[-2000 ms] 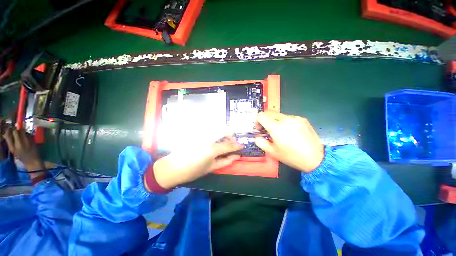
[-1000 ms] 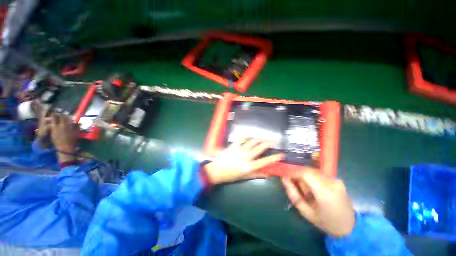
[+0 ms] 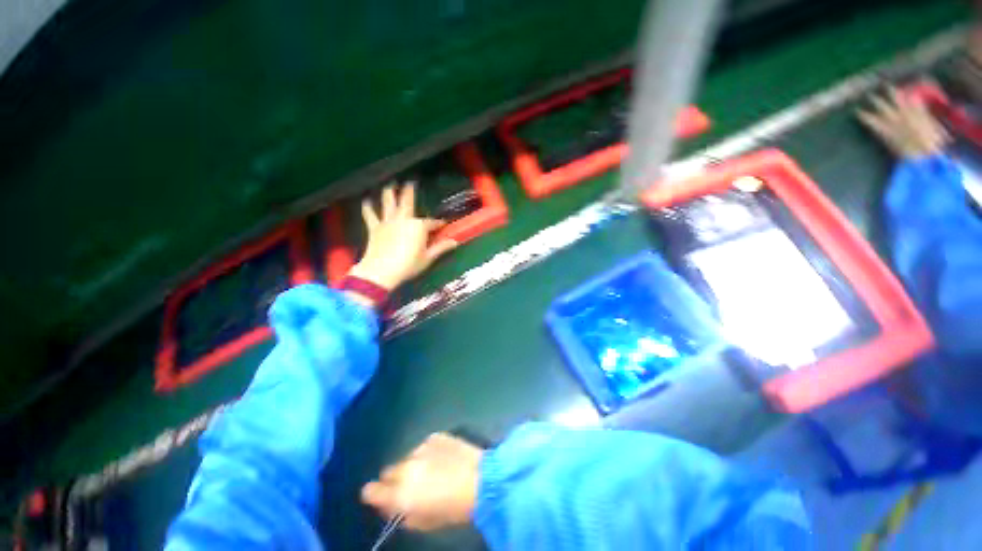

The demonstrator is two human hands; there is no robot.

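Note:
My left hand [image 3: 396, 242] reaches over the paint-chipped rail with fingers spread, on or just above a red-framed tablet [image 3: 490, 205]. It covers part of that frame; contact is unclear. My right hand [image 3: 433, 482] is low over the near bench, its fingers closed around a thin metallic stick [image 3: 389, 530], maybe tweezers, pointing down. Two more red-framed tablets lie beyond the rail, one at left [image 3: 164, 350] and one at right [image 3: 587, 167]. The picture is blurred.
An open blue bin [image 3: 581, 371] with shiny pieces stands right of my hands. Beside it is a tablet with a glaring white battery in a red frame [image 3: 861, 253]. Another person's hand [image 3: 910, 121] is at upper right. A pale blurred post [image 3: 670, 81] crosses the top. The rail [image 3: 506, 262] runs diagonally.
The view has swung right, and the tablet I was working on is out of view. My left hand has gone from that tablet to one beyond the rail. My right hand is away from the fixture.

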